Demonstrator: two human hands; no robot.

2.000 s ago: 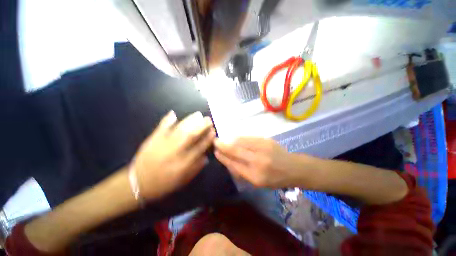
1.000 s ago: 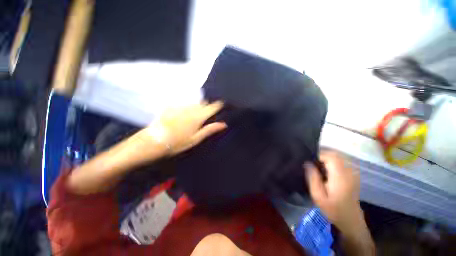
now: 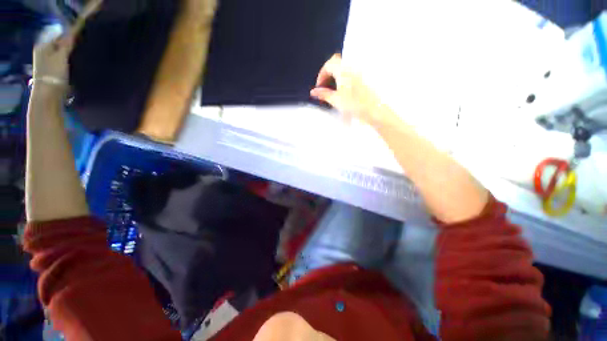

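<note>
A flat black cut panel (image 3: pixel 276 50) lies on the white table, at the top centre. My right hand (image 3: pixel 343 86) is at its lower right corner, with thumb and fingers pinching the edge. My left hand (image 3: pixel 54 56) is at the far upper left, small and blurred, beside a stack of black pieces (image 3: pixel 123 63) on brown cardboard (image 3: pixel 174 80). Whether my left fingers hold anything cannot be told. Scissors with red and yellow loops (image 3: pixel 556 186) lie at the right on the table.
A blue basket (image 3: pixel 110 160) stands lower left, below the table edge, with black and grey cloth (image 3: pixel 206 220) in and beside it. The grey ruled table edge (image 3: pixel 373 183) runs across the middle. Machine parts (image 3: pixel 579 126) show at the right.
The view has swung left. The black piece that was between my hands is no longer over my lap. My left hand has moved to the far left, my right hand to the panel on the table.
</note>
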